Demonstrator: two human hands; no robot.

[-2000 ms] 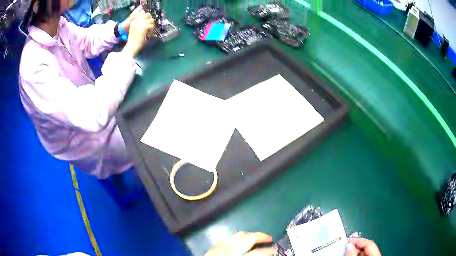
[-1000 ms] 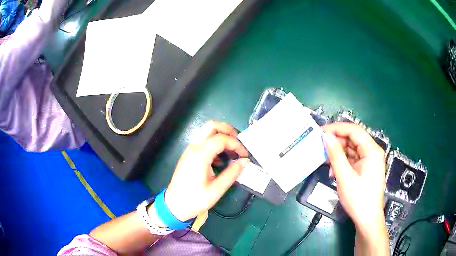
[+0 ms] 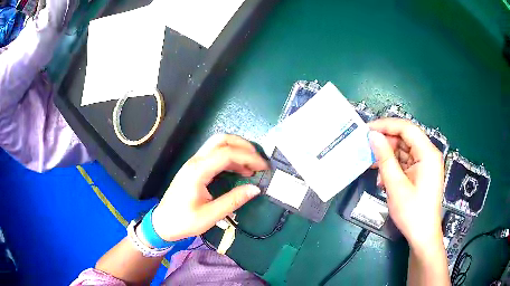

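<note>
My right hand (image 3: pixel 411 173) holds a white printed card (image 3: pixel 327 139) by its right edge, above the camera units. My left hand (image 3: pixel 207 187) is left of the card with thumb and fingers apart, holding nothing. Below the card, a grey control half (image 3: pixel 314 208) shows a lit white screen, close to my left fingertips. A second control half (image 3: pixel 358 209) with a lit screen lies partly under my right hand, a black cable (image 3: pixel 352 256) at its lower edge. An open camera unit (image 3: pixel 468 187) with a dark front lies at the right. The card hides parts of the units.
A black tray (image 3: pixel 193 106) at upper left holds white paper sheets (image 3: pixel 124 56) and a yellowish tape roll (image 3: pixel 119 120). Another person's pale pink sleeve (image 3: pixel 42 120) is at the left edge. Black cables with a plug (image 3: pixel 501 233) lie at lower right.
The view has swung down from the tray onto the units. Since one second ago my left hand has moved away from the card and control half, its fingers opening. My right hand still holds the card.
</note>
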